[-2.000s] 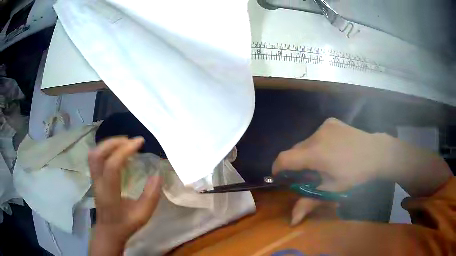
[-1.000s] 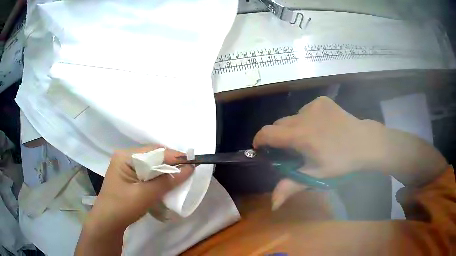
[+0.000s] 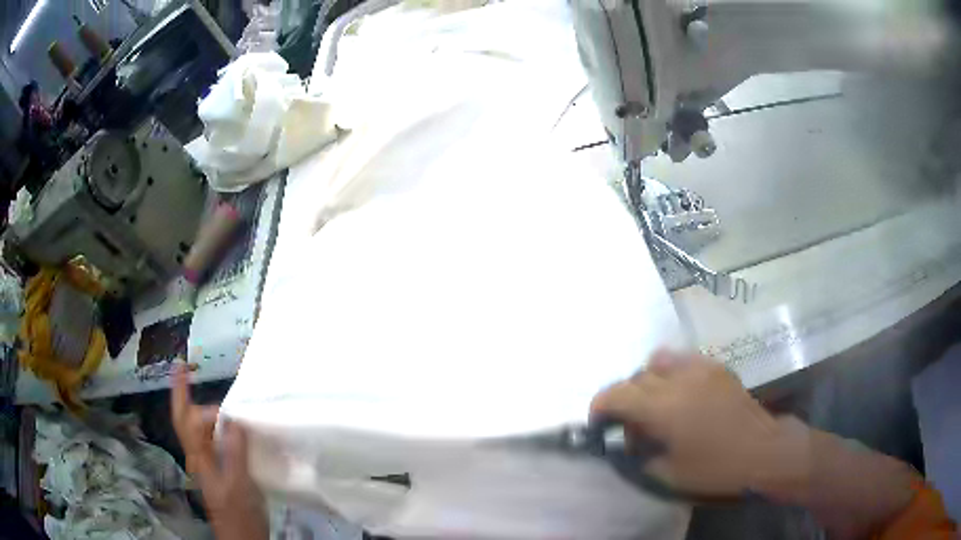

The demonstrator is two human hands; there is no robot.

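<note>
A large white fabric panel (image 3: 464, 285) lies spread over the table beside the sewing machine and hangs over the front edge. Its lower part is blurred. My right hand (image 3: 695, 427) is at the panel's lower right and holds the scissors (image 3: 611, 438) by the handles. The blades point left along the cloth and are blurred; I cannot tell whether they are open. My left hand (image 3: 216, 459) is at the panel's lower left corner, with the cloth edge at its thumb and fingers. A small dark pointed thing (image 3: 391, 479) shows against the hanging cloth.
The sewing machine head (image 3: 632, 74) stands at the upper right, with a silver wavy-ended guide (image 3: 727, 285) beside the foot. Bunched cream cloth (image 3: 248, 121) lies at the back left. An older machine (image 3: 111, 206), a thread cone (image 3: 214, 245) and a yellow cloth loop (image 3: 63, 332) are left.
The view has risen and widened to show both machines. The white panel now lies spread out across the table. My left hand has moved to its left corner, and the small white piece no longer shows there.
</note>
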